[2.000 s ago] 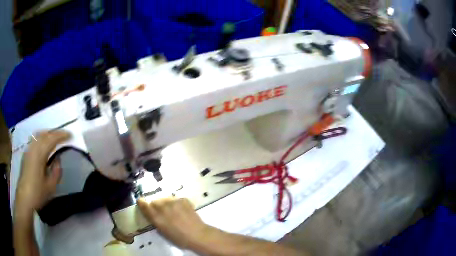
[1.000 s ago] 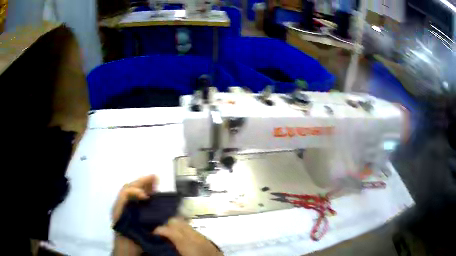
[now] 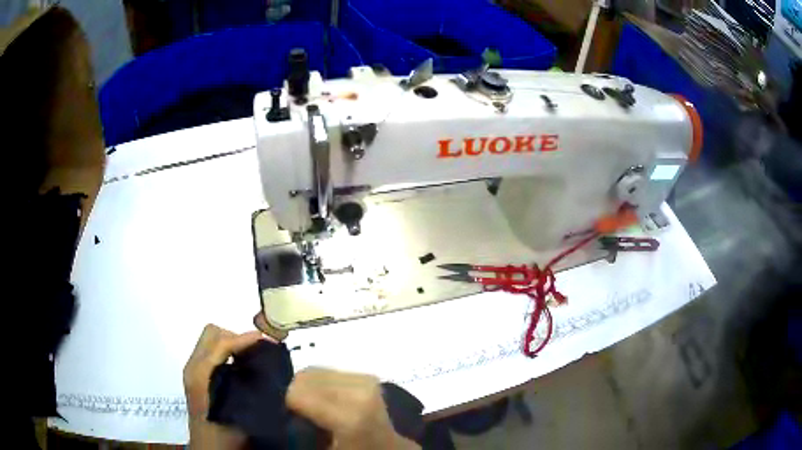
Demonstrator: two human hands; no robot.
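A black fabric piece [image 3: 252,387] is bunched between my two hands at the table's near edge, below and left of the needle area. My left hand [image 3: 209,373] holds its left side. My right hand [image 3: 343,402] grips its right side, and some black fabric also shows right of this hand. The presser foot [image 3: 309,262] stands over the needle plate with no fabric seen under it. Both hands are partly cut off by the lower edge of the picture.
The white LUOKE sewing machine [image 3: 492,127] stands behind. Thread snips [image 3: 492,276] with a red cord [image 3: 538,327] lie right of the needle. A second small red tool [image 3: 631,243] lies by the machine base. A cardboard box [image 3: 66,105] with black fabric is at left, blue bins [image 3: 220,66] behind.
The fabric and both hands have moved from beside the needle area to the table's near edge. The camera view has shifted, and the cardboard box is at the left again.
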